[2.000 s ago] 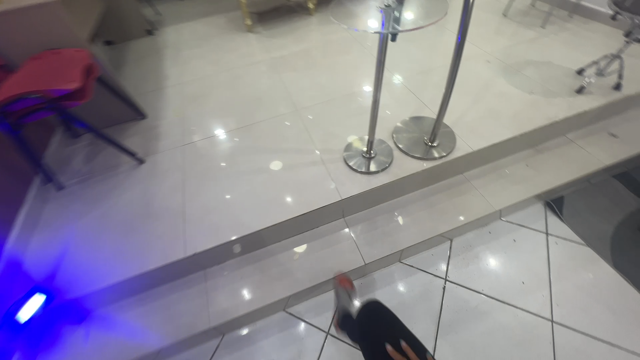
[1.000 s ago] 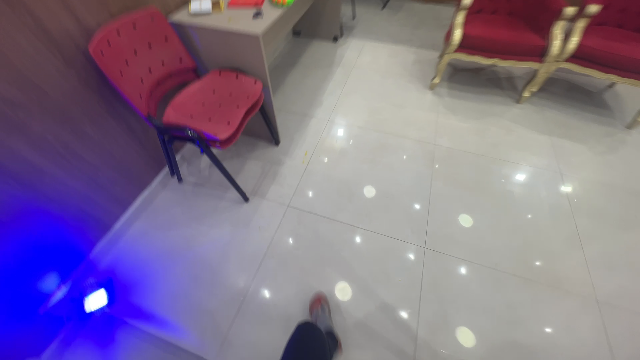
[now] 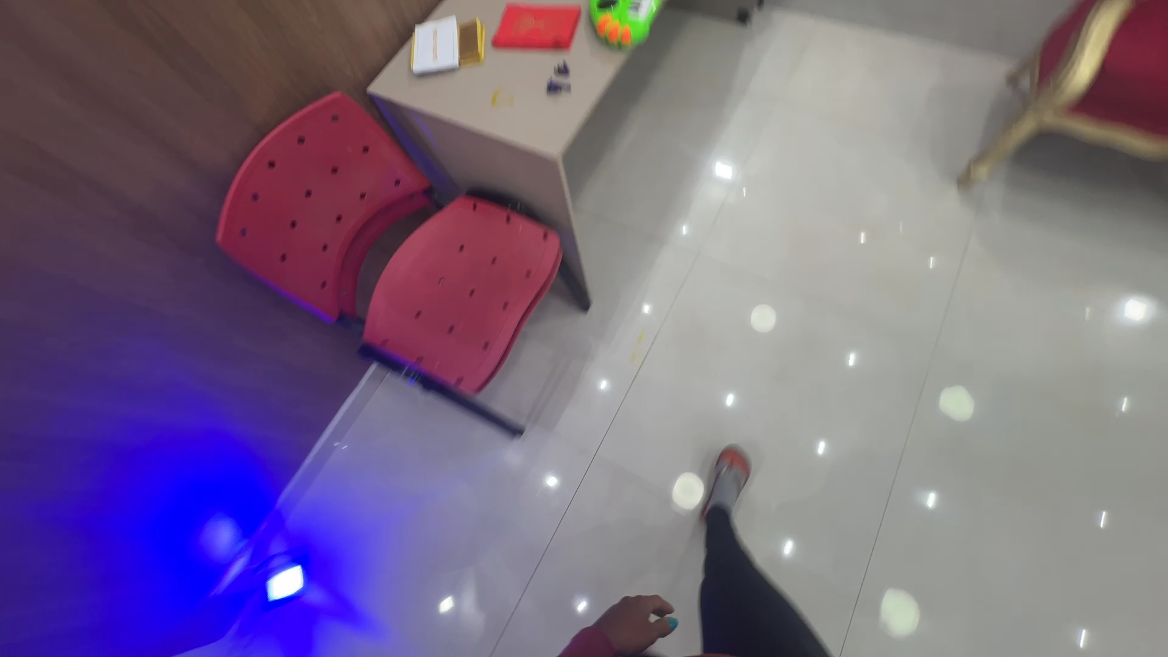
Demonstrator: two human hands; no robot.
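Observation:
My left hand (image 3: 636, 623) shows at the bottom edge, with a dark red sleeve at its wrist. It holds nothing; its fingers are loosely curled and apart, and a teal nail shows. Close to its right is my leg in dark trousers (image 3: 744, 589), with a red and grey shoe (image 3: 730, 470) on the glossy tiled floor (image 3: 776, 392). My right hand is out of view. Up and left of the hand stands a red plastic chair (image 3: 465, 283) with a perforated seat and back, beside a beige desk (image 3: 511, 128).
On the desk lie a white and gold booklet (image 3: 436, 46), a red folder or booklet (image 3: 537, 26), small dark pieces (image 3: 557, 87) and a green and orange toy (image 3: 623, 23). A blue floodlight (image 3: 285, 582) shines by the wood-look wall (image 3: 109, 228). A gilt-framed red armchair (image 3: 1113, 73) stands at upper right.
The view has moved forward to the red chair and desk. My left hand has come into view at the bottom; one second ago it did not show.

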